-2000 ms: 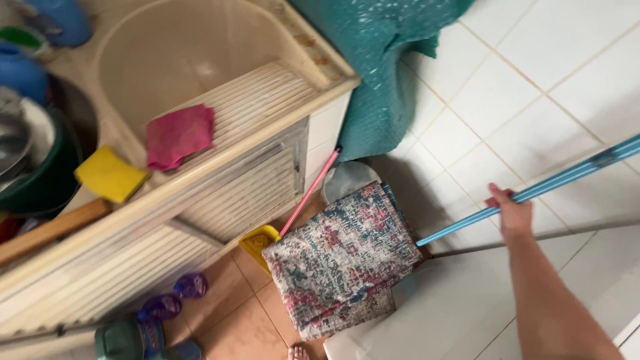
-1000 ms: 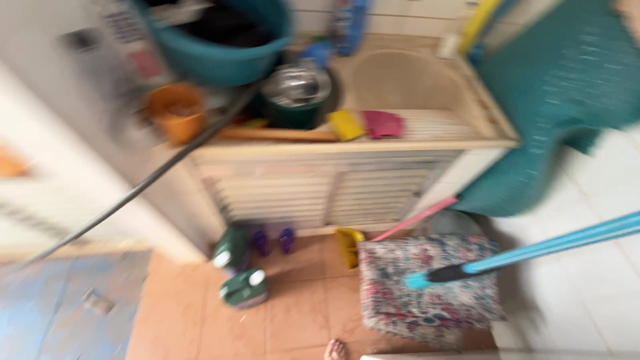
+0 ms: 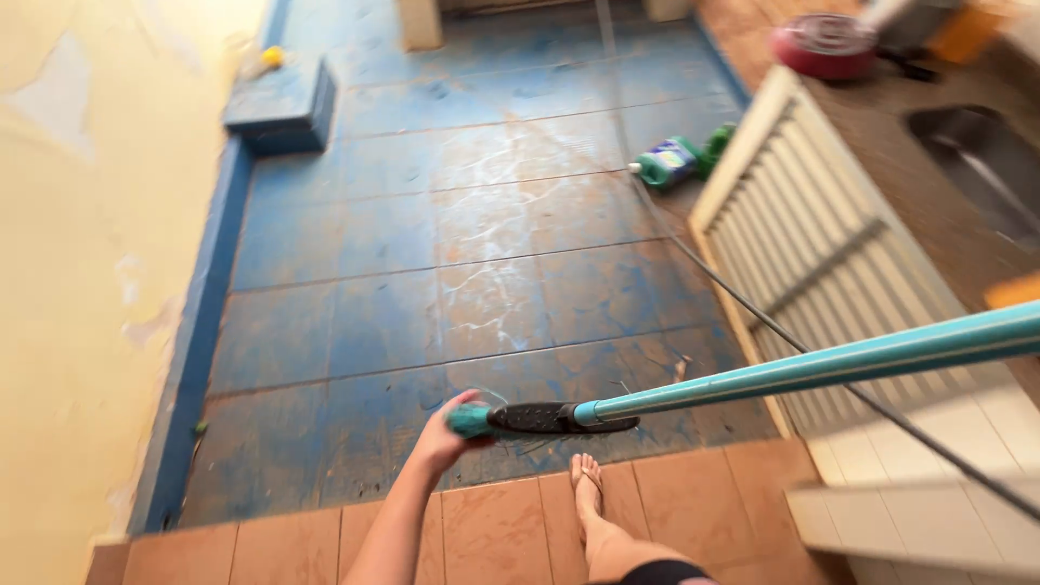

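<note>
A broom's light blue pole (image 3: 812, 357) runs in from the right edge to a black broom head (image 3: 561, 417) with teal bristles at its left end. My left hand (image 3: 457, 431) is wrapped around those bristles, low in the middle of the view and over the blue floor. The fingers are partly blurred and partly hidden by the bristles. My right hand is out of view, and so is the far end of the pole.
Beyond a terracotta tile step (image 3: 487, 528) lies a worn blue tiled floor (image 3: 390, 309). A hose (image 3: 747, 305) crosses the right side, beside a green plastic bottle (image 3: 668, 162) and a louvred cabinet door (image 3: 821, 244). A blue block (image 3: 280, 106) stands by the yellow wall.
The view has swung from the sink to the blue floor. Two seconds ago a hand was on the pole; now my left hand is on the bristles. The folded patterned cloth is out of view.
</note>
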